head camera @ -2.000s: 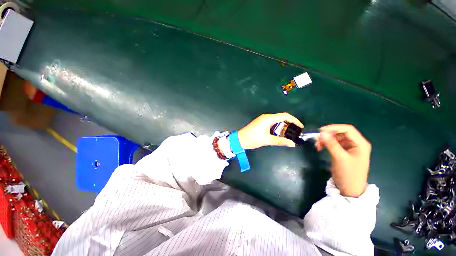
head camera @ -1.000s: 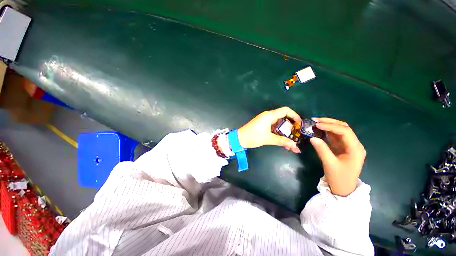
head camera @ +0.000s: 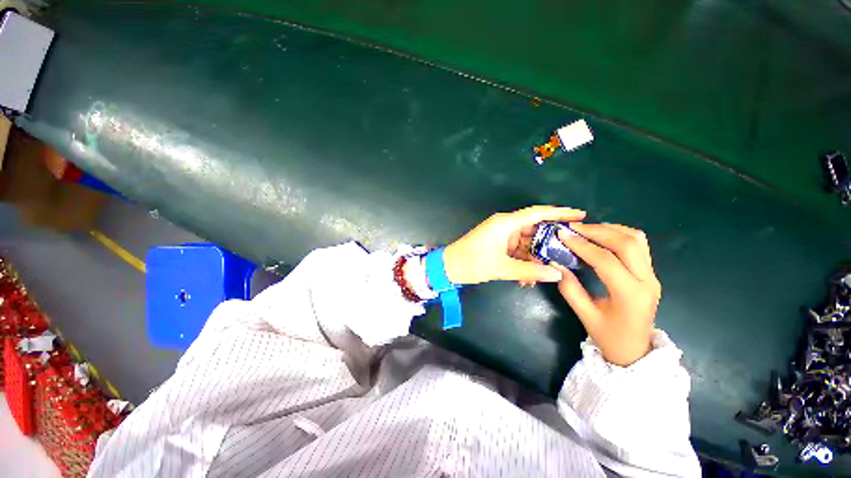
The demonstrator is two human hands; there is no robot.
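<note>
A small dark-edged watch unit [head camera: 554, 246] with a glossy bluish-grey face is held between both hands. My left hand [head camera: 495, 247] grips it from the left, thumb below and fingers above. My right hand [head camera: 616, 280] is on its right side, with fingertips on the face and edge. The fingers hide part of the unit. A pale square display module [head camera: 575, 135] with an orange flex tail lies on the green surface beyond the hands.
A tangled heap of black and silver clips [head camera: 821, 383] lies at right. A dark clamped unit [head camera: 837, 175] is at the right edge. A grey-white box [head camera: 23, 61] stands at far left. A blue stool [head camera: 184, 297] and red goods [head camera: 70, 411] are below left.
The two parts that were apart, one in each hand, are now together as one unit with its glossy face showing. My right hand has moved left against my left hand. The clamped unit has shifted rightward.
</note>
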